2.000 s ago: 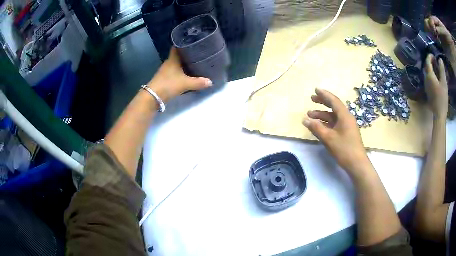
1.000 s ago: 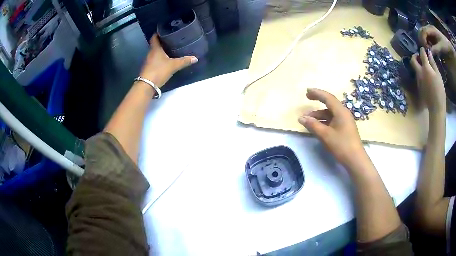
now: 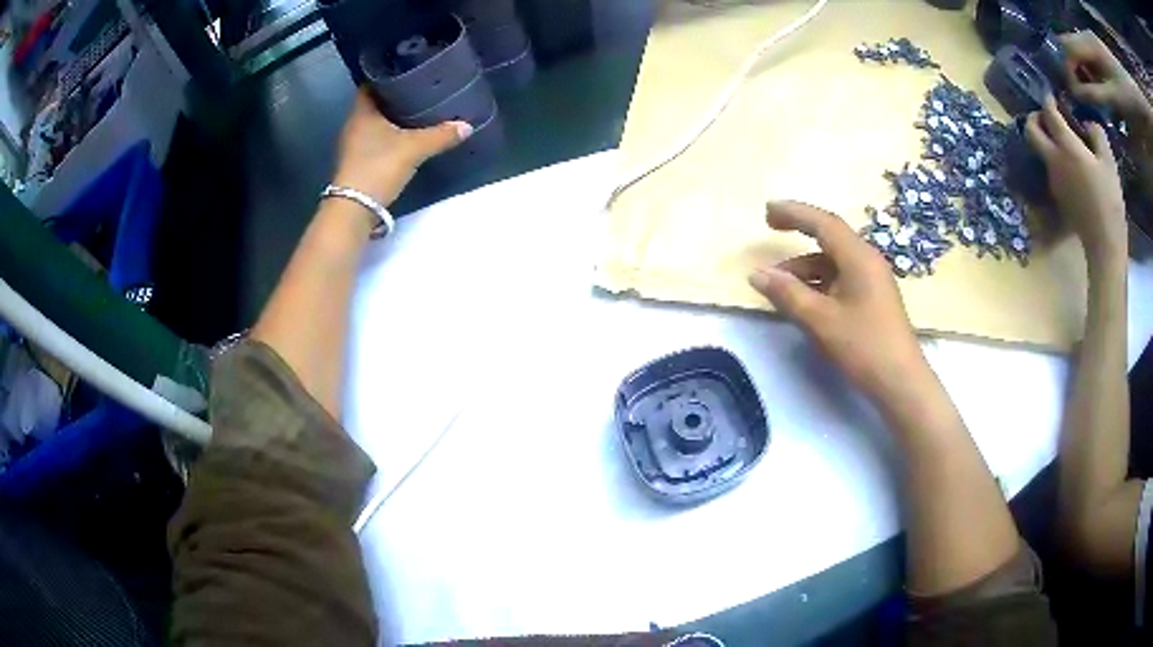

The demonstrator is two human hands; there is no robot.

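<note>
My left hand [image 3: 390, 149] is around the lower side of a short stack of dark grey housings [image 3: 436, 86] on the dark surface at the upper left, thumb in front; its other fingers are partly hidden. A single housing [image 3: 690, 425] lies open side up on the white sheet [image 3: 506, 506], with its round centre post and inner ribs showing. My right hand [image 3: 835, 291] is over the lower edge of the cardboard [image 3: 708, 190], fingers curled but apart, with nothing visible in it. Small three-armed parts [image 3: 961, 177] lie in a loose pile on the cardboard.
Another person's hands [image 3: 1075, 139] work at dark housings on the right. More stacked housings [image 3: 500, 38] stand behind my left hand. A white cord [image 3: 721, 108] crosses the cardboard. A green frame with a white tube [image 3: 95, 367] and a blue bin [image 3: 127, 240] are at left.
My left hand has moved the housing stack left and back, from above the white sheet's edge onto the dark surface. My right hand stays nearly in place. The view has shifted slightly.
</note>
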